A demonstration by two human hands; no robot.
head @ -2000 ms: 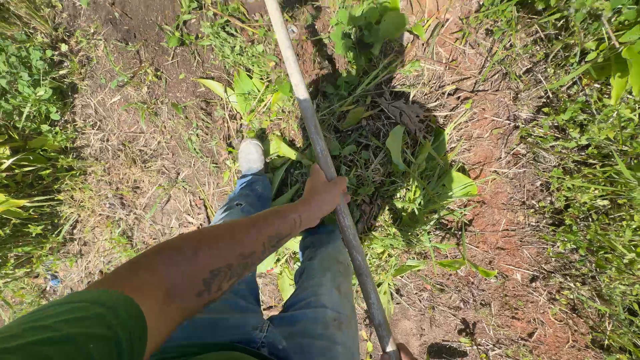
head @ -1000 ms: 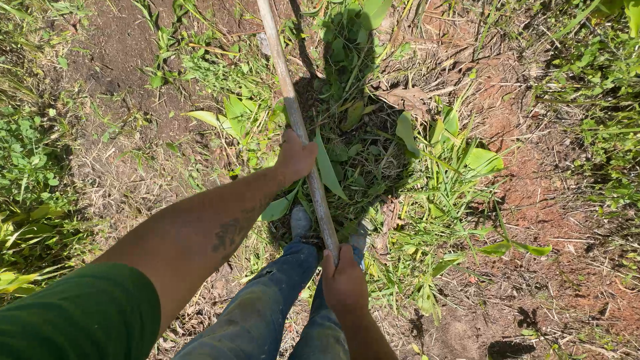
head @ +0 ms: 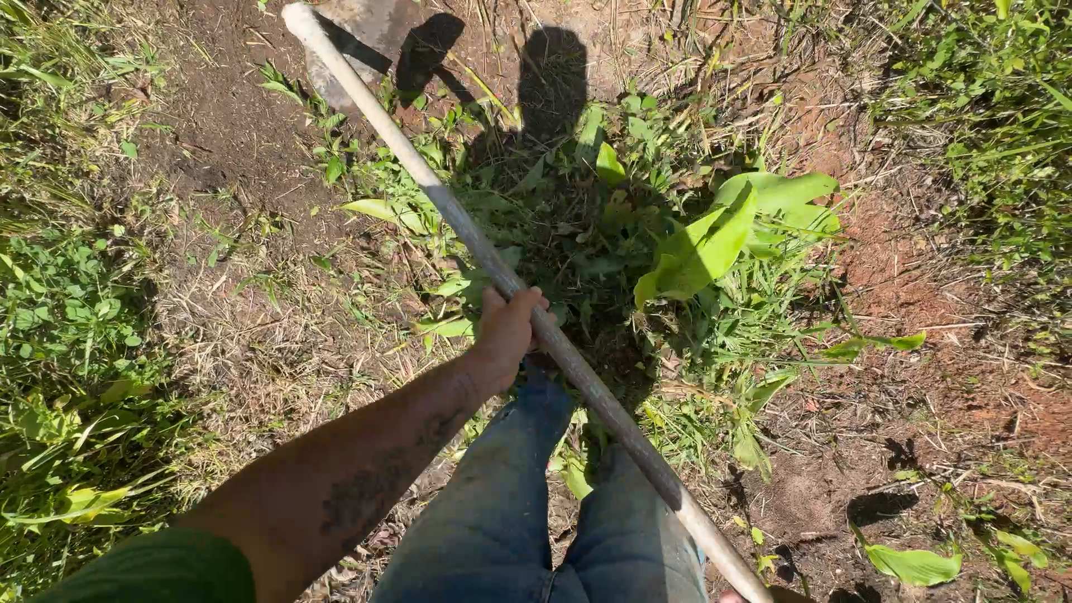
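Observation:
A long wooden pole (head: 477, 234) runs slantwise from the upper left to the bottom right of the head view. Around its middle my left hand (head: 508, 331) is closed, just above my jeans-clad legs. Only a small part of my right hand (head: 733, 597) shows at the bottom edge, by the pole's lower end; its grip is mostly cut off. Beneath the pole lies a heap of green weeds and cut leaves (head: 578, 226), partly in my shadow. Broad, bright leaves (head: 712, 243) lie on the heap's right side.
A flat grey stone (head: 335, 75) lies in the soil at the upper left. Low green plants (head: 67, 310) border the left side, and more growth (head: 997, 142) stands at the right. Reddish bare soil (head: 896, 276) runs beside the heap. A loose leaf (head: 913, 564) lies at lower right.
The pole has swung to a flatter slant, its upper end now in view. My right hand, seen on the pole a second ago, is now mostly out of the picture at the bottom.

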